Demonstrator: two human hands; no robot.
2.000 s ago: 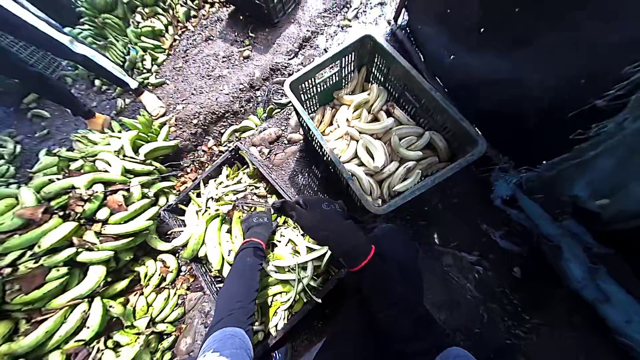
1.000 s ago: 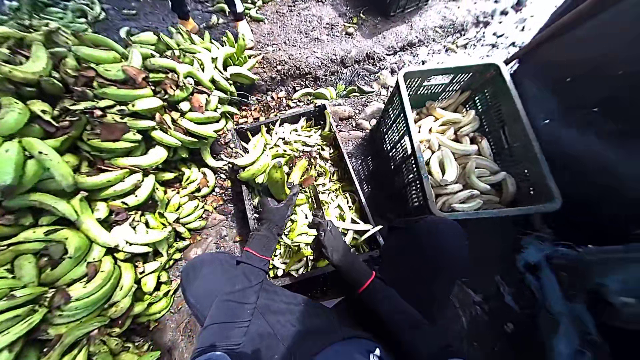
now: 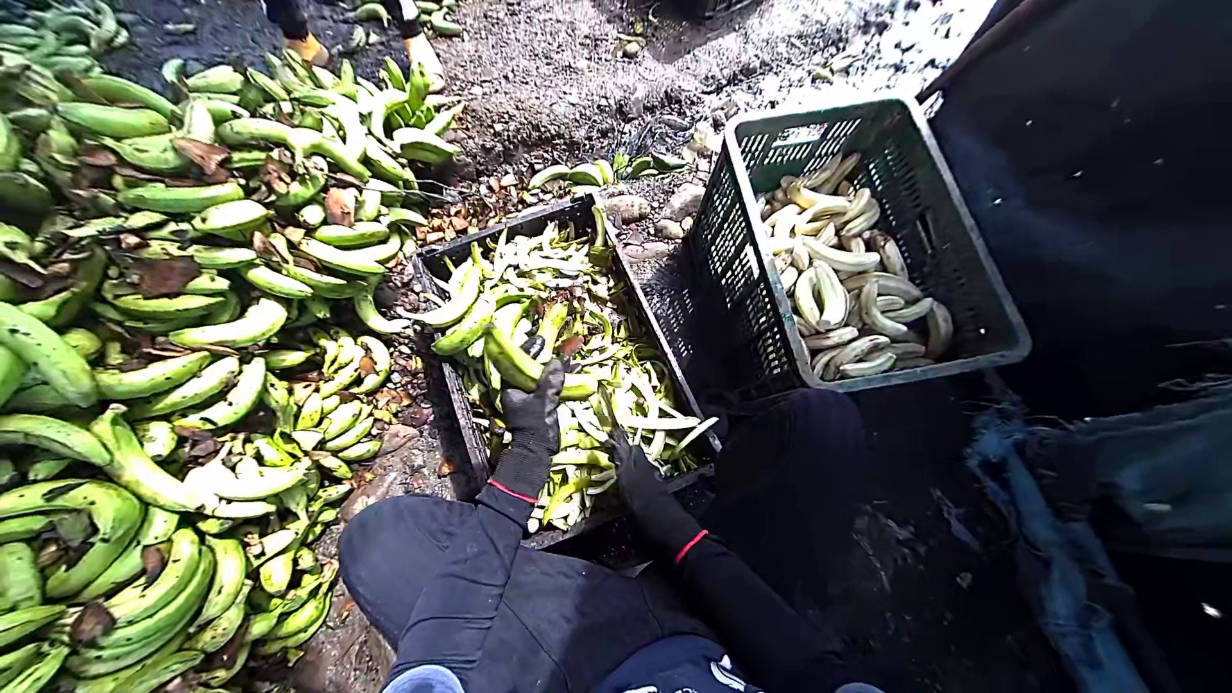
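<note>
My left hand (image 3: 534,409), in a dark glove with a red cuff edge, is closed around a green plantain (image 3: 515,361) above a black crate (image 3: 650,308). Strips of green peel (image 3: 549,255) and some whole green plantains (image 3: 462,322) fill this crate. Just right of my left hand, my right hand (image 3: 637,474), gloved alike, is over the peels. A thin dark object seems to extend from its fingers, possibly a knife; its grip is unclear. Peeled plantains (image 3: 847,289) lie in a green plastic crate (image 3: 977,274) to the right.
A large heap of green plantains (image 3: 183,385) covers the left side. Another person's feet (image 3: 308,50) stand behind it. Stones (image 3: 628,208) and a few green plantains (image 3: 587,174) lie on the dirt beyond the black crate. Blue cloth or netting (image 3: 1039,549) hangs at the right.
The hands were close together two seconds ago and are now apart, with a green plantain plainly visible in my left hand. The view has shifted left.
</note>
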